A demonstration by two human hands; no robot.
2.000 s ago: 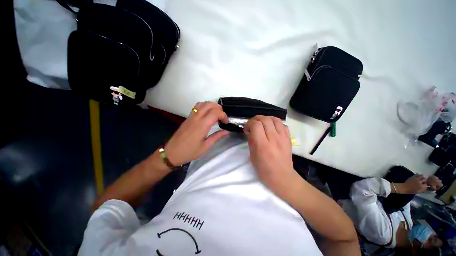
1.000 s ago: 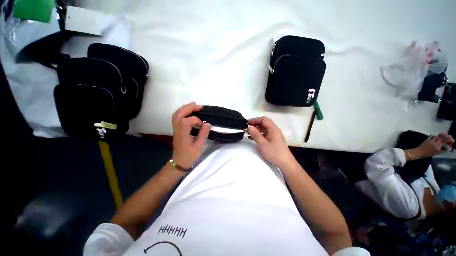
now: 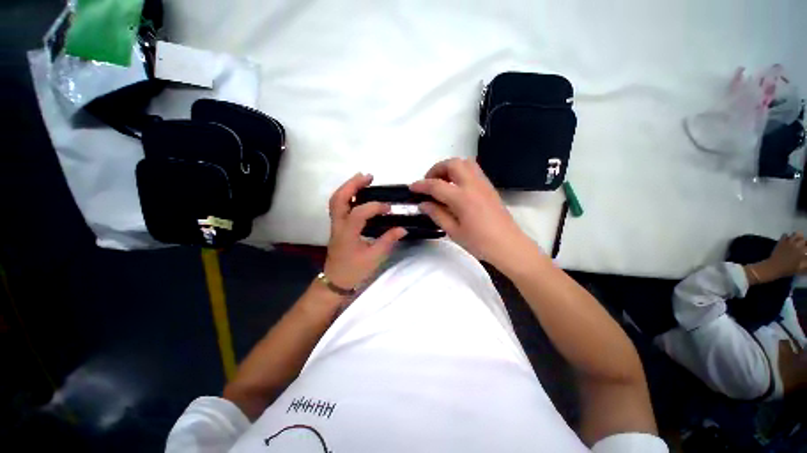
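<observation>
A small black bag [image 3: 425,227] is held edge-on at the table's front edge, against my white shirt. A pale strip [image 3: 404,210] shows in its opening between my hands. My left hand [image 3: 356,232] grips the bag's left end, fingers on the far side and thumb on the near side. My right hand [image 3: 467,205] holds the right part, fingertips at the opening's far rim. The zipper puller cannot be made out under the fingers.
Another black bag [image 3: 529,133] lies right of centre, beside a green-handled tool [image 3: 573,200] and a thin dark stick [image 3: 560,230]. Stacked black bags [image 3: 188,196], a green card [image 3: 103,30] and a white tag [image 3: 184,65] are at left. A clear plastic bag [image 3: 741,133] and another person's arm [image 3: 768,268] are at right.
The held bag has come to the table edge and shows its opening upward. My right hand has moved from its right end inward along the opening.
</observation>
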